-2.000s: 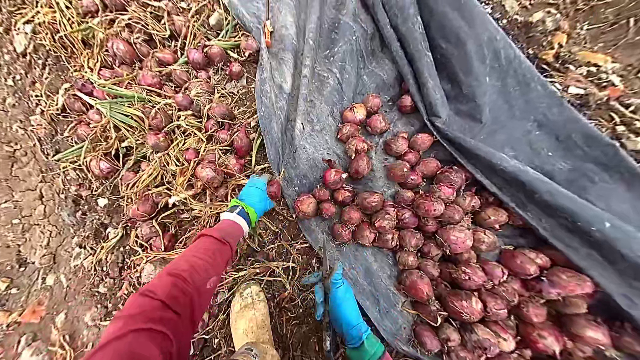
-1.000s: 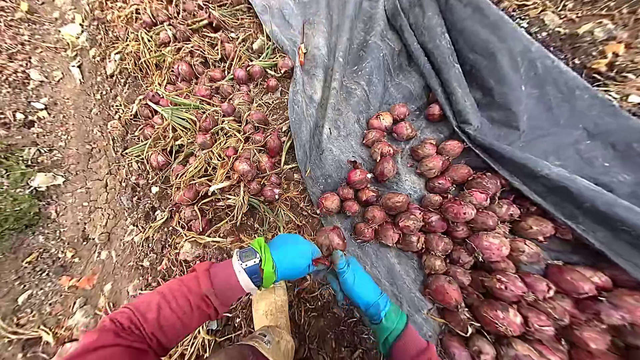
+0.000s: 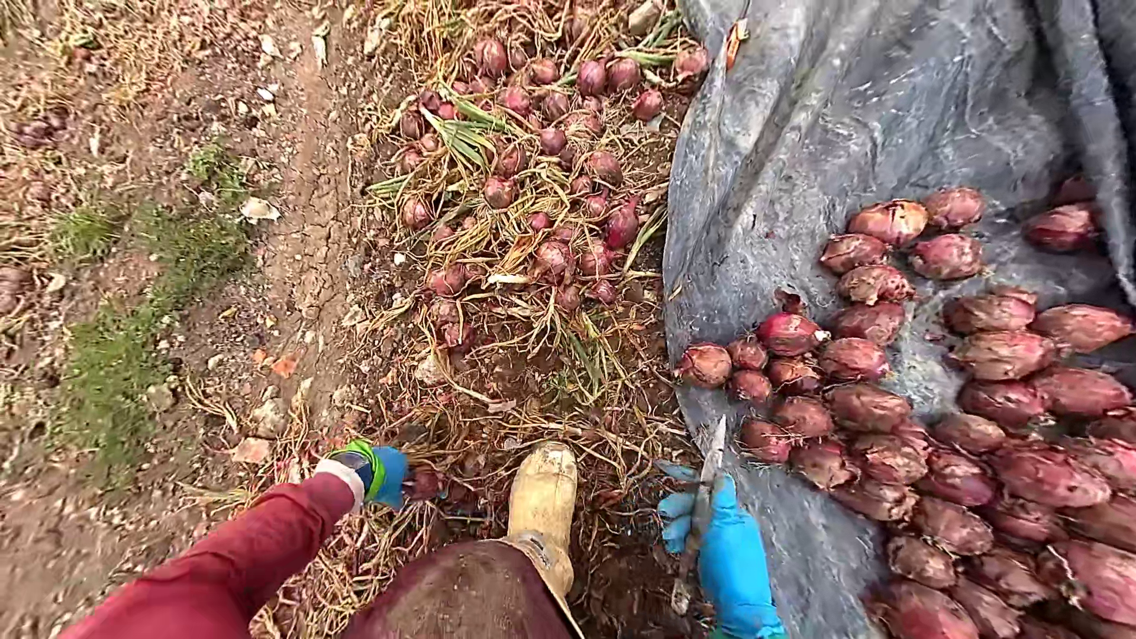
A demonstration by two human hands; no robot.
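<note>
My left hand (image 3: 389, 477), in a blue glove with a green band at the wrist, reaches down to the ground left of the boot. It is at a red onion (image 3: 422, 484) among dry stalks; its fingers are mostly hidden. In my right hand (image 3: 723, 541), also blue-gloved, is a knife (image 3: 708, 488) with its worn blade pointing up and away, over the edge of the grey tarp (image 3: 763, 204). Many trimmed red onions (image 3: 868, 408) lie on the tarp to the right of that hand.
Red onions with dry and green tops (image 3: 552, 257) lie on the soil ahead. A muddy yellowish boot (image 3: 543, 497) and a knee (image 3: 461, 595) are between my hands. Cracked soil (image 3: 311, 222) and green weeds (image 3: 115, 382) are at the left.
One second ago both hands were together at an onion above the boot; now they are apart, the left one down at the ground on the left. The view has shifted left.
</note>
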